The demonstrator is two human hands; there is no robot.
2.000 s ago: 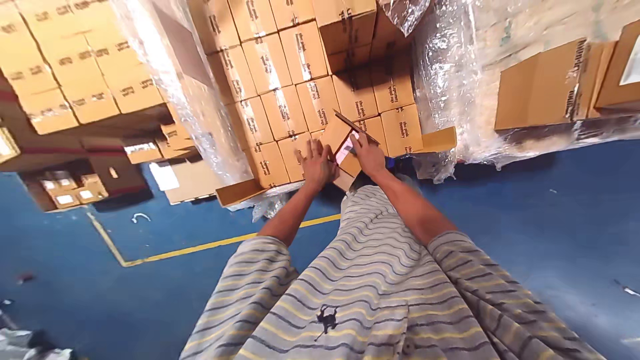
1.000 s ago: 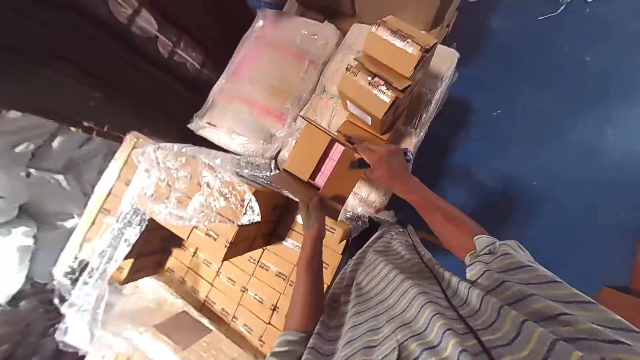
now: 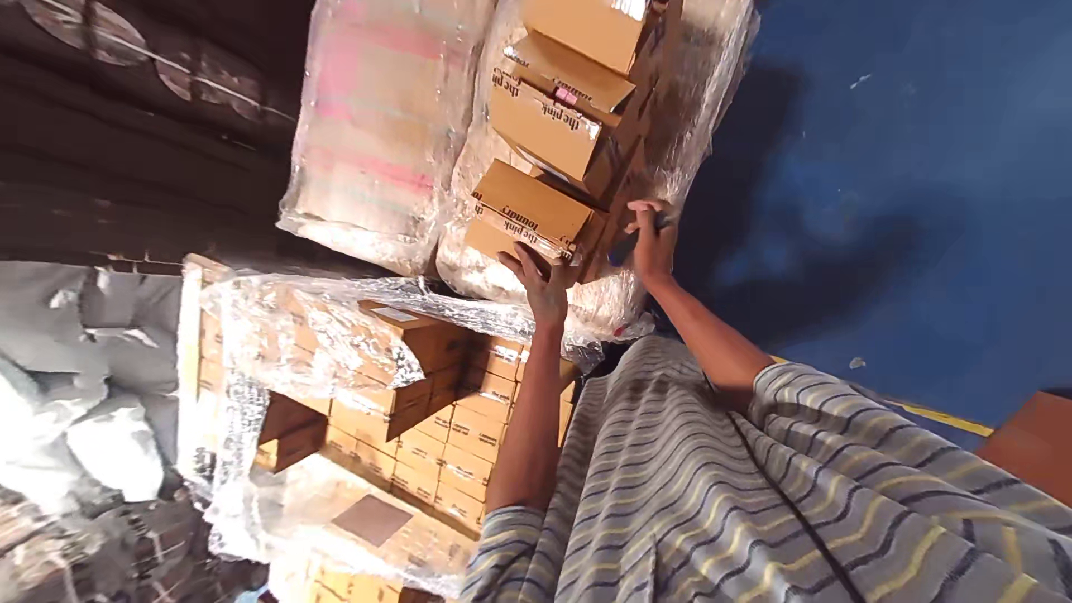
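My left hand (image 3: 543,285) is at the lower edge of a printed cardboard box (image 3: 529,209), its fingertips touching or very close to the box. To the right, my right hand (image 3: 655,239) has bent, spread fingers beside the carton row; a small dark item lies partly behind it, and whether the hand holds it cannot be told. Above this box stands another carton (image 3: 544,126) with raised flaps, and a further carton (image 3: 586,33) is at the top. All rest on a plastic-wrapped stack (image 3: 699,109).
A wrapped pallet load (image 3: 377,126) stands left of the carton row. Below it, stacked small cartons (image 3: 435,452) sit under torn stretch film (image 3: 310,327). Blue floor (image 3: 879,209) with a yellow line (image 3: 946,419) lies right. An orange-brown box (image 3: 1034,444) is at the right edge.
The view has swung from the stacked cartons to the wrapped stack. A second ago a box with a pink strip was between my hands; now a box stands in the row at my left fingertips.
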